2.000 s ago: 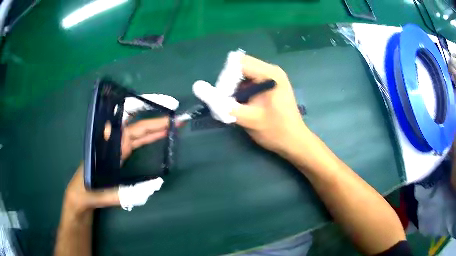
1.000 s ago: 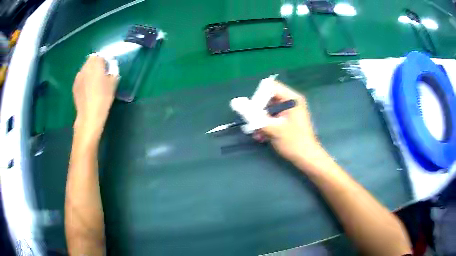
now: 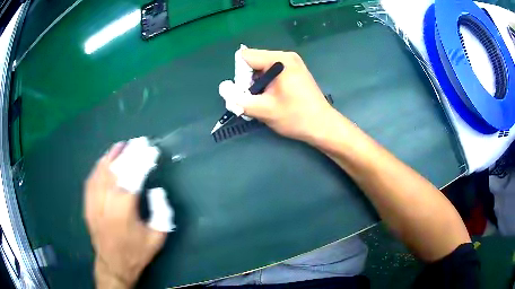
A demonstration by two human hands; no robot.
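My right hand (image 3: 276, 93) has white finger cots and holds the black-handled tweezers (image 3: 266, 78) like a pen. Their bright tips touch or hover at the left end of a strip of small black pads (image 3: 230, 131) on the dark green mat. My hand hides part of the strip. My left hand (image 3: 124, 206), with white finger cots on finger and thumb, is blurred at the lower left over the mat. Its fingers are apart and I see nothing held in it.
A black phone frame (image 3: 155, 18) lies on the glossy green surface at the top left, cut by the edge. Part of another frame (image 3: 313, 2) shows at the top. A blue reel (image 3: 443, 73) sits on a white sheet (image 3: 480, 155) at the right. A pale rail runs down the far left.
My left hand has moved from the frame at the upper left down to the mat. My right hand has shifted left and up in the picture, with the tweezer tips now at the strip. The view has shifted.
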